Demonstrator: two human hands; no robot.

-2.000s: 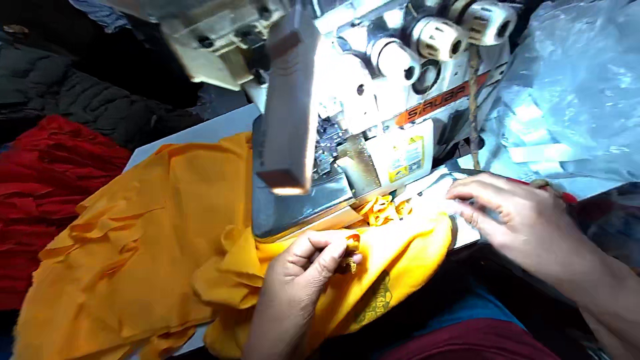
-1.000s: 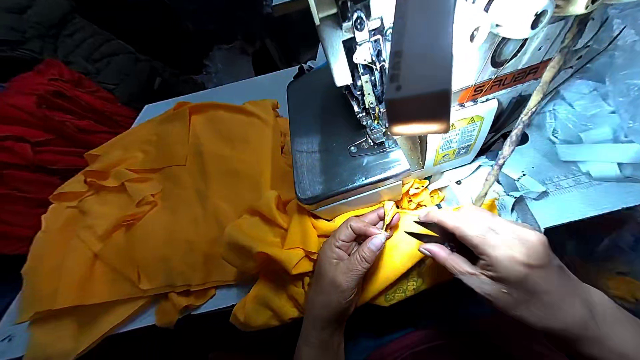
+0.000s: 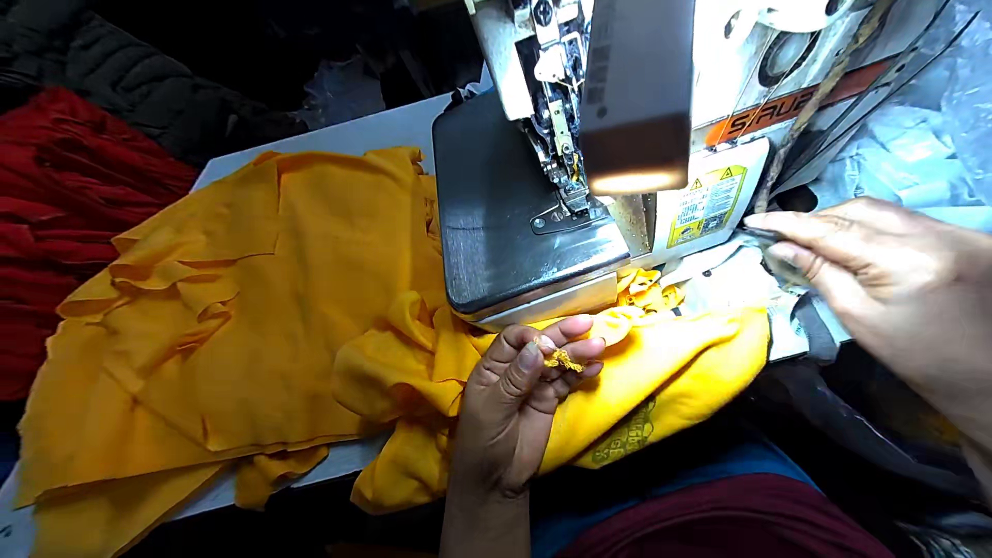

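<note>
My left hand (image 3: 527, 387) is palm up below the front edge of an overlock sewing machine (image 3: 542, 209), pinching a small tangle of yellow thread trimmings (image 3: 563, 359). Under and beside it lies yellow fabric (image 3: 666, 372) with a dark print near its lower edge. My right hand (image 3: 876, 263) is at the right of the machine bed, fingers and thumb closed on a small dark metal tool (image 3: 763, 232), probably thread snips; it is blurred and partly hidden. More yellow fabric pieces (image 3: 310, 310) are spread on the table left of the machine.
The machine's lamp housing (image 3: 639, 93) stands over the bed by the needle area. Red fabric (image 3: 70, 217) is heaped at the far left, beside a dark quilted garment (image 3: 132, 77). White scraps (image 3: 721, 275) and clear plastic (image 3: 914, 147) are at the right. The pale table edge (image 3: 341, 457) runs below the fabric.
One second ago my right hand was close to my left with the dark tool over the yellow fabric; it has moved away to the right. My left hand has turned palm up.
</note>
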